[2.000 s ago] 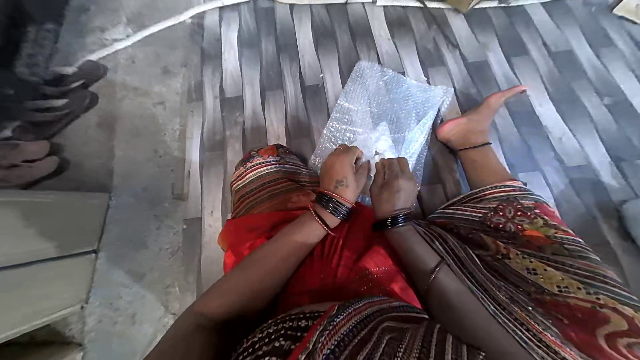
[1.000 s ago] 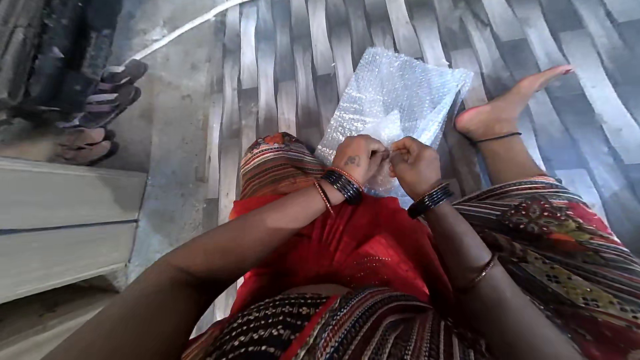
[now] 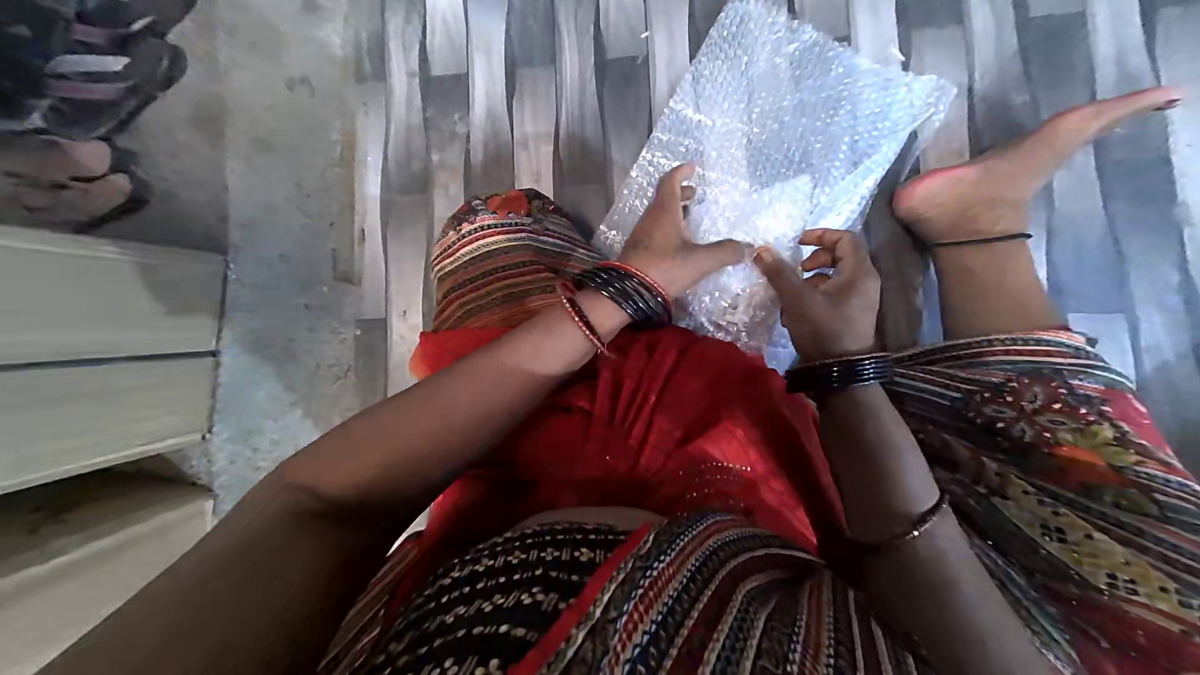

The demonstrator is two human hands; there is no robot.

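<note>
Clear bubble wrap (image 3: pixel 778 112) lies on the floor between my legs, its near part crumpled by my lap. On top of it is a piece of thin clear plastic (image 3: pixel 773 211), its outline hard to make out. My left hand (image 3: pixel 677 234) rests over the wrap with thumb and fingers spread apart. My right hand (image 3: pixel 830 291) has its fingers curled, and its thumb tip is close to my left fingertip at the plastic. Whether the right fingers pinch the plastic cannot be made out.
My bare foot (image 3: pixel 994 187) is to the right of the wrap, and my covered knee (image 3: pixel 511 253) to its left. Several sandals (image 3: pixel 94 84) sit at the far left on the concrete floor (image 3: pixel 281 187). Pale furniture with drawer-like panels (image 3: pixel 103 300) stands below them.
The fingers of my left hand have spread apart; they were curled close to my right hand a second ago. The right hand stays near the plastic.
</note>
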